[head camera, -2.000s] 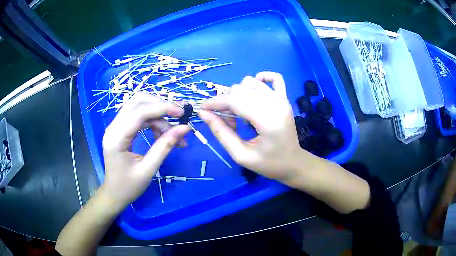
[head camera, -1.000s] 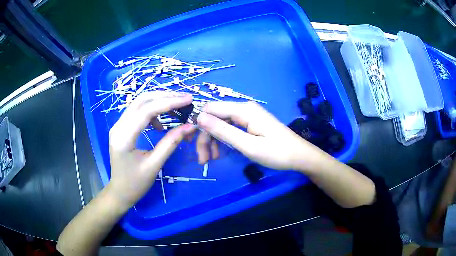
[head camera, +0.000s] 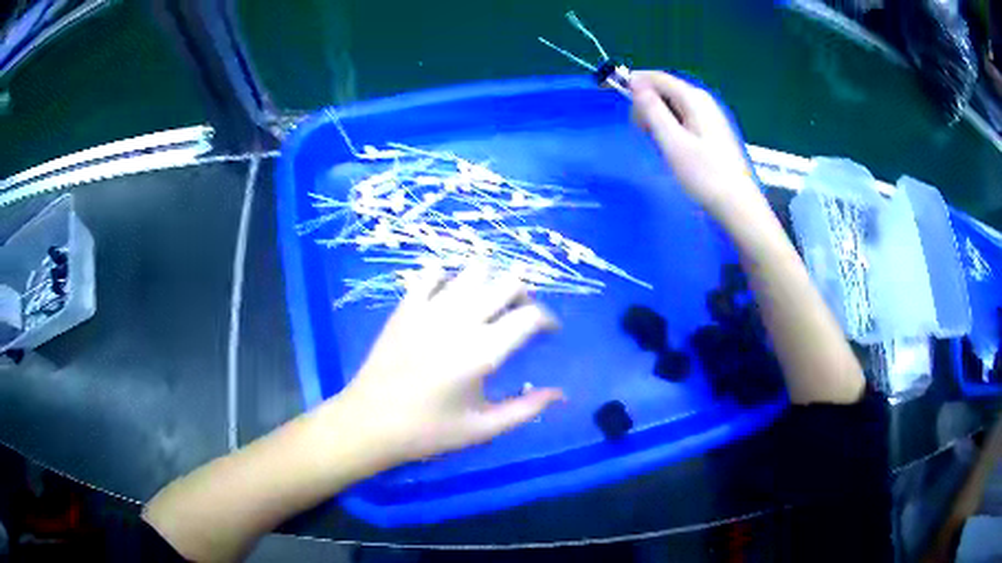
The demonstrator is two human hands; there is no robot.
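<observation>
My right hand (head camera: 687, 132) is raised over the far rim of the blue tray (head camera: 461, 517). Its fingertips pinch a small wired assembly (head camera: 611, 75), a black housing with pale wires pointing away over the green surface. My left hand (head camera: 451, 368) is over the tray with fingers spread, its fingertips at the near edge of the tangled wire leads (head camera: 472, 203); I see nothing held in it. Black housings (head camera: 742, 346) cluster at the tray's right side, partly behind my right forearm. A single black housing (head camera: 613, 419) lies near the front rim.
A clear plastic box (head camera: 852, 264) with open lid and thin pale pieces stands right of the tray. A small clear pack (head camera: 908, 368) lies below it. A grey-clear bin (head camera: 71, 264) is at far left. A second blue tray (head camera: 981, 330) is at the right edge. A dark post (head camera: 225, 66) rises at upper left.
My hands have parted. My right hand has moved up and away with the wired assembly; my left has let go and opened over the leads. The view has shifted, moving the tray right and down.
</observation>
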